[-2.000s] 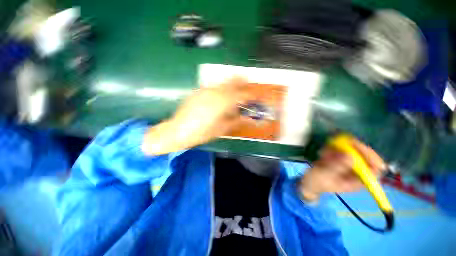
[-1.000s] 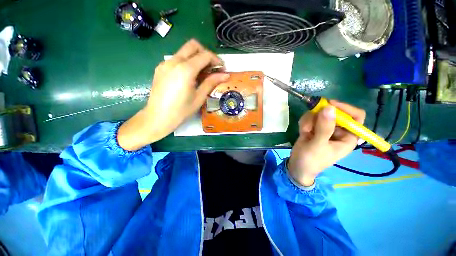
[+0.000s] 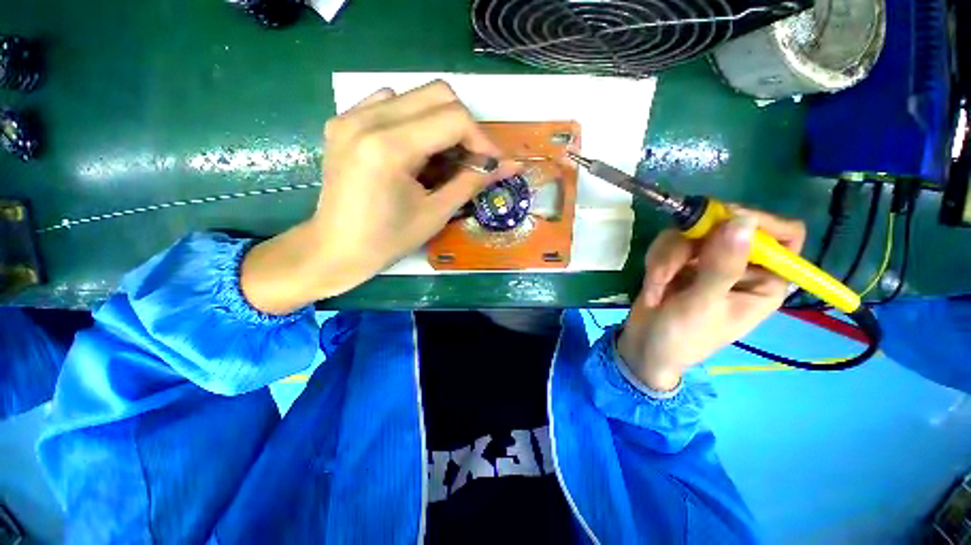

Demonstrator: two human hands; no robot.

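My right hand (image 3: 711, 287) holds the soldering iron (image 3: 777, 261) by its yellow handle. The iron's tip is over the upper right corner of the orange-brown fixture plate (image 3: 458, 251). My left hand (image 3: 396, 176) is bare and pinches a small dark tool, maybe tweezers (image 3: 478, 162), above the disc. A thin line of solder wire (image 3: 202, 199) runs from the left up to my left hand. The round black LED board (image 3: 500, 202) sits in the plate's centre, its left edge partly behind my fingers. The plate lies on white paper (image 3: 612, 117).
A fan with a spiral grille (image 3: 602, 30) stands beyond the paper, with a metal tin (image 3: 809, 48) beside it. A blue box (image 3: 875, 106) with cables is at the right. Black round parts (image 3: 19, 133) lie far left. A metallic block (image 3: 16, 247) is at the left edge.
The view has shifted, so the fan and tin sit higher. My left fingers have moved in over the plate near the disc. The iron stays near the plate's upper right corner.
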